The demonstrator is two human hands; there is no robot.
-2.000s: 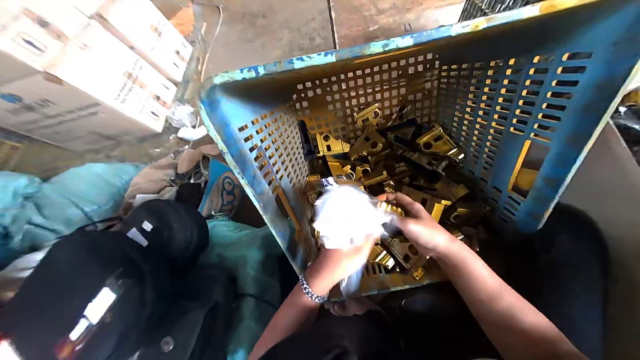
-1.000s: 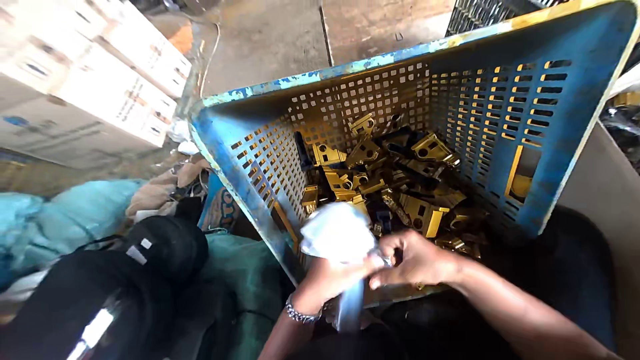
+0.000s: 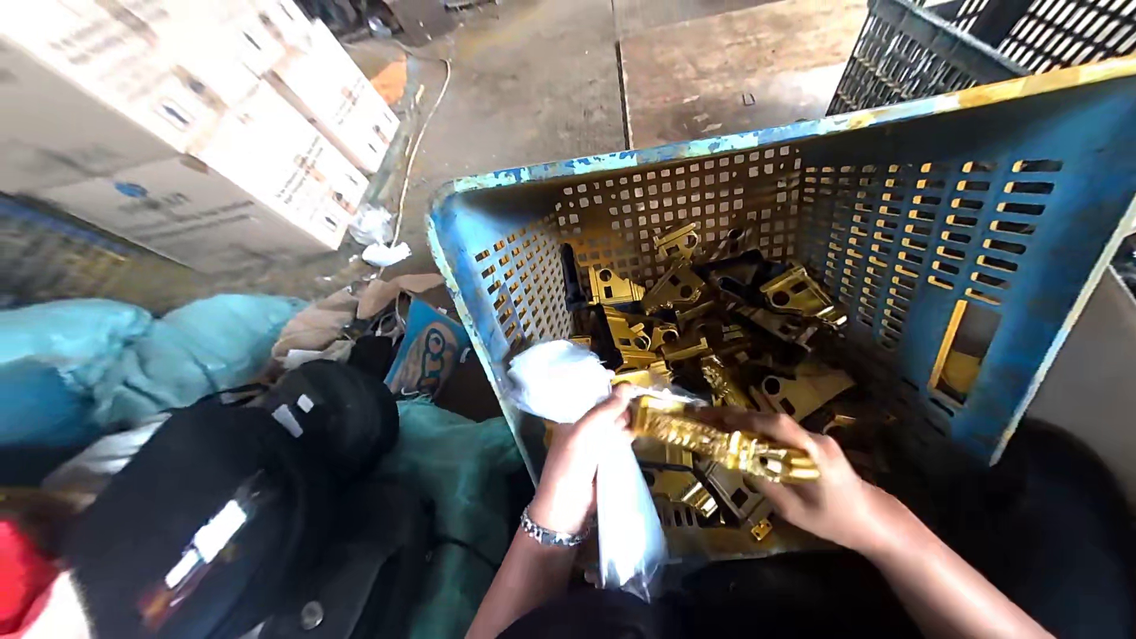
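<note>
My left hand (image 3: 581,444), with a metal-link bracelet at its wrist, is closed around a bunch of thin white plastic film (image 3: 559,382) whose tail hangs below the fist. My right hand (image 3: 812,470) grips a gold-coloured ornate metal piece (image 3: 723,439), and its left end lies against my left hand. Both hands are over the near side of a worn blue plastic crate (image 3: 905,115). Inside the crate lie several gold-coloured metal parts (image 3: 799,390) with round holes, heaped loosely among dark pieces.
Cardboard boxes (image 3: 186,195) are stacked at upper left. Teal sacks (image 3: 222,333) and a black bag (image 3: 222,506) lie left of the crate. A dark slatted crate (image 3: 941,53) stands beyond it at upper right. Plastic scraps (image 3: 386,255) lie on the floor.
The gold-coloured ornate piece now shows plainly in my right hand, which has moved right from its place close beside my left hand. The white film stays in my left hand.
</note>
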